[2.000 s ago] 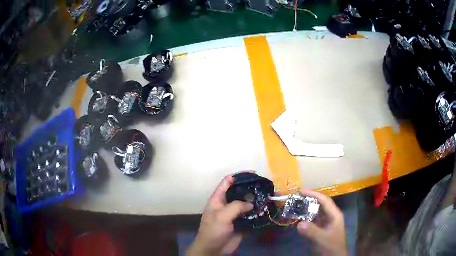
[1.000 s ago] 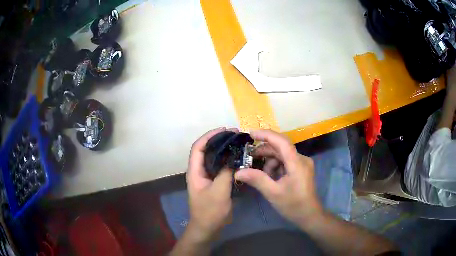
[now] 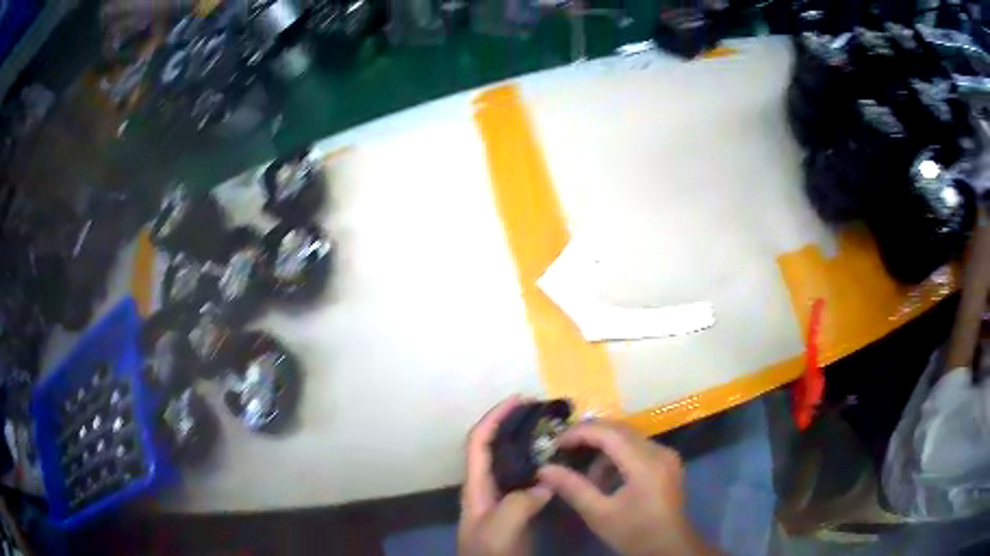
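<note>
A black camera housing (image 3: 515, 447) is held at the table's near edge, its open side turned to the right. My left hand (image 3: 494, 489) is wrapped around its left side and underside. My right hand (image 3: 624, 483) pinches the silvery camera board module (image 3: 546, 437) at the housing's opening. The fingers hide part of the board, and the wires between board and housing cannot be made out. The picture is blurred.
Several black housings with boards (image 3: 261, 382) stand at the left, beside a blue crate (image 3: 139, 418) of small parts. White paper (image 3: 651, 321) lies on the table (image 3: 423, 326). Stacked units (image 3: 868, 163) and a red tool (image 3: 810, 369) are right, near a person's arm (image 3: 969, 299).
The board module, first held out beside the housing, is now at its opening. My right hand has moved in toward my left. The camera view has shifted down and back up.
</note>
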